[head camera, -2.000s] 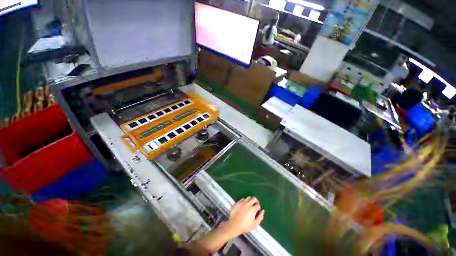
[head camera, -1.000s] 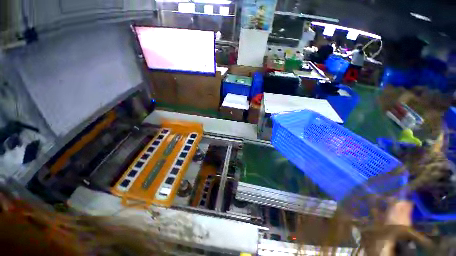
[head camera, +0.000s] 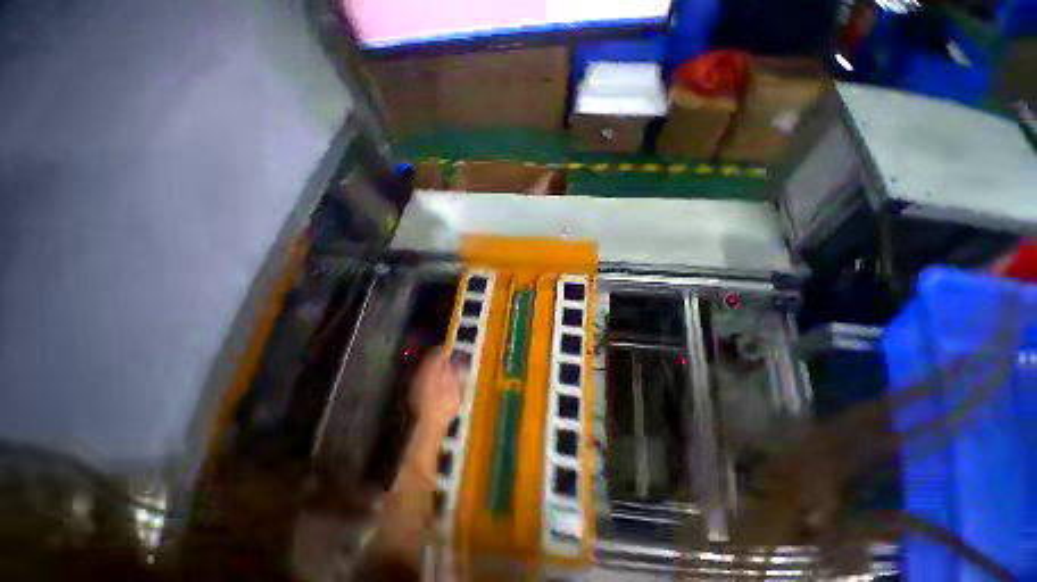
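The orange test fixture (head camera: 529, 256) lies lengthwise in front of me on the metal-railed conveyor. It has two white socket rows with black squares and a green strip down its middle. My left hand (head camera: 438, 392), blurred, is at the fixture's left socket row and covers part of it. The fingertips are too blurred to tell whether they grip anything. My right hand is not in view.
A blue plastic basket (head camera: 967, 398) stands at the right edge. The grey cabinet lid (head camera: 148, 227) rises at the left. Metal rails (head camera: 705, 421) with gaps run right of the fixture. A monitor (head camera: 512, 17) hangs beyond.
The view has turned and come closer to the fixture. My left hand now shows at its left row. The blue basket, earlier raised over the conveyor by a hand, is now at the right edge.
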